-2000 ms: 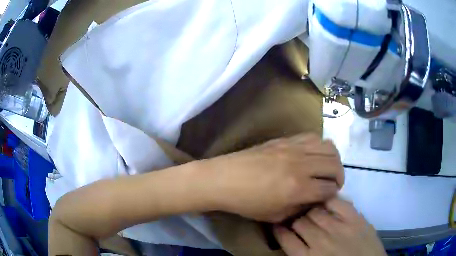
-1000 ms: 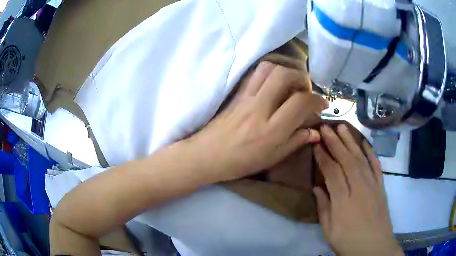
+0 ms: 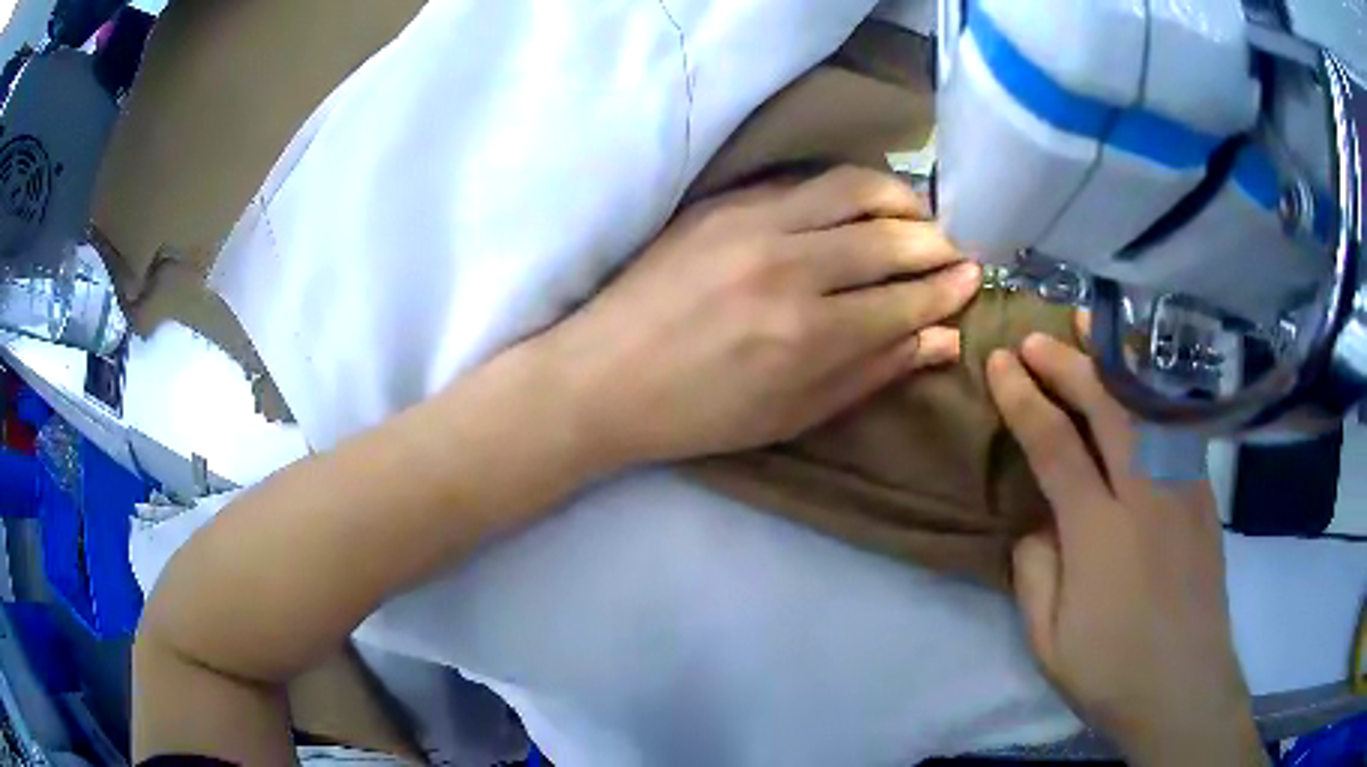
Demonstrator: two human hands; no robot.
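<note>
A brown fabric panel [image 3: 900,450] lies under the presser foot [image 3: 1034,280] of a white sewing machine. White panel sides [image 3: 450,195] spread behind my left forearm and in front of it. My left hand [image 3: 750,315] holds the brown fabric down, its fingertips close at the left of the foot; its thumb is mostly hidden. My right hand [image 3: 1109,525] holds the fabric's right part, its fingertips just in front of the foot and its thumb lower down. The needle tip and the fabric edge under the foot cannot be made out.
The machine head [image 3: 1109,135] with its blue stripe and chrome guard stands at upper right. A black flat rectangle [image 3: 1286,483] lies right of my right hand. Brown panels [image 3: 225,135] lie at upper left, beside a grey vented box [image 3: 45,150]. Blue bins [image 3: 83,540] stand low left.
My hands had been together near the front edge; both moved up to the foot. Brown fabric now covers the needle plate. My right hand shifted slightly right over the last second.
</note>
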